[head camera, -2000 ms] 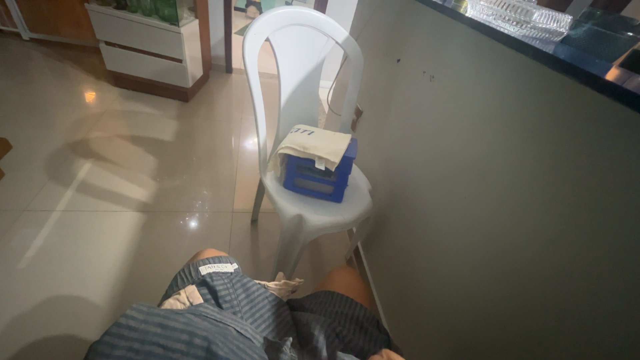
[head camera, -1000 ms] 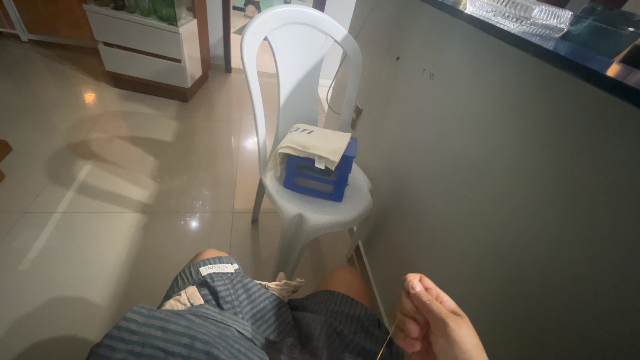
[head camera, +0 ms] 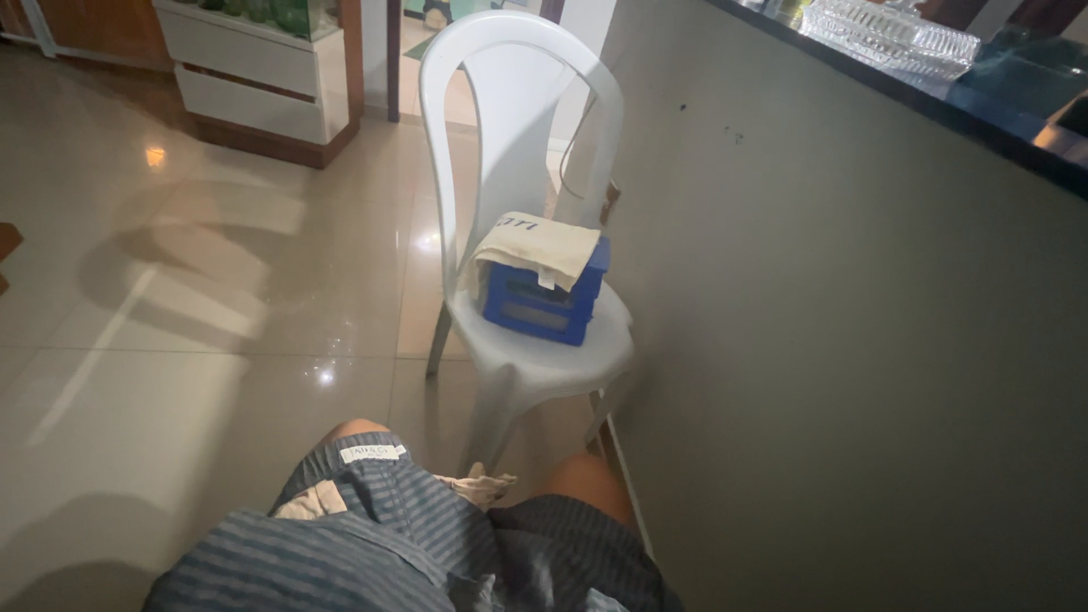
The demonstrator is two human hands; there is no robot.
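Neither of my hands shows in the head view now. Striped dark blue-grey cloth [head camera: 340,552] lies over my lap, with a white label [head camera: 372,452] near its upper edge and a beige patch [head camera: 313,501] beside it. A bit of beige cloth [head camera: 480,486] pokes out between my knees. In front of me a white plastic chair [head camera: 544,374] holds a blue plastic crate [head camera: 531,319] on its seat. A folded cream cloth [head camera: 544,249] with dark lettering is draped over the crate's top.
Close on the right rises a grey wall [head camera: 833,340] with a dark countertop [head camera: 918,98] above, bearing a clear ribbed glass dish [head camera: 888,38]. A white drawer cabinet [head camera: 246,93] stands at the back left on the glossy tiled floor [head camera: 195,391].
My right hand, raised at the lower right with a thin thread one second ago, has gone out of view. The chair, crate and cream cloth have stayed put.
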